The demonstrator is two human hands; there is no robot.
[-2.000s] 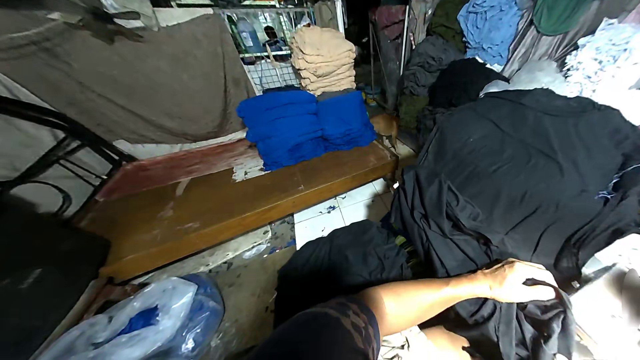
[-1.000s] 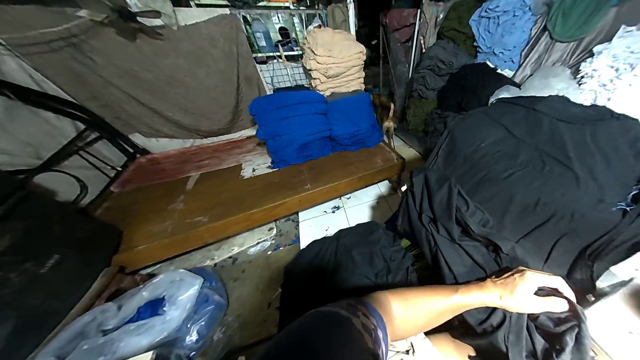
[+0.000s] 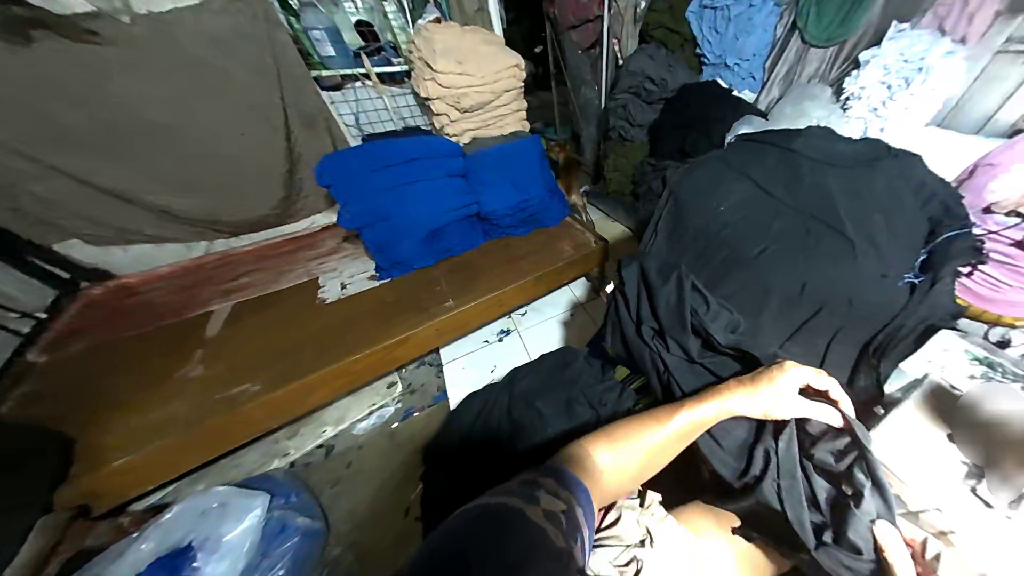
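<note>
A large heap of black fabric (image 3: 808,240) fills the right of the view and hangs down toward my lap. My left hand (image 3: 800,392) grips a fold of this black cloth between thumb and fingers, at the lower right. Below it, near the bottom edge, the fingers of my right hand (image 3: 892,548) touch the edge of the same cloth; most of that hand is out of view. Another dark cloth bundle (image 3: 528,408) lies to the left of my forearm. A loose blue thread (image 3: 920,268) clings to the heap.
A wooden bench (image 3: 384,328) runs along the left, bearing folded blue cloth (image 3: 448,200). Behind stands a stack of beige cloth (image 3: 472,80). A plastic bag (image 3: 216,528) with blue contents sits at lower left. Another person in pink (image 3: 996,256) is at the right edge.
The view has shifted right, bringing in the pink clothing at the right edge. My left hand still holds the black cloth; the fingers of my right hand now show at its lower edge.
</note>
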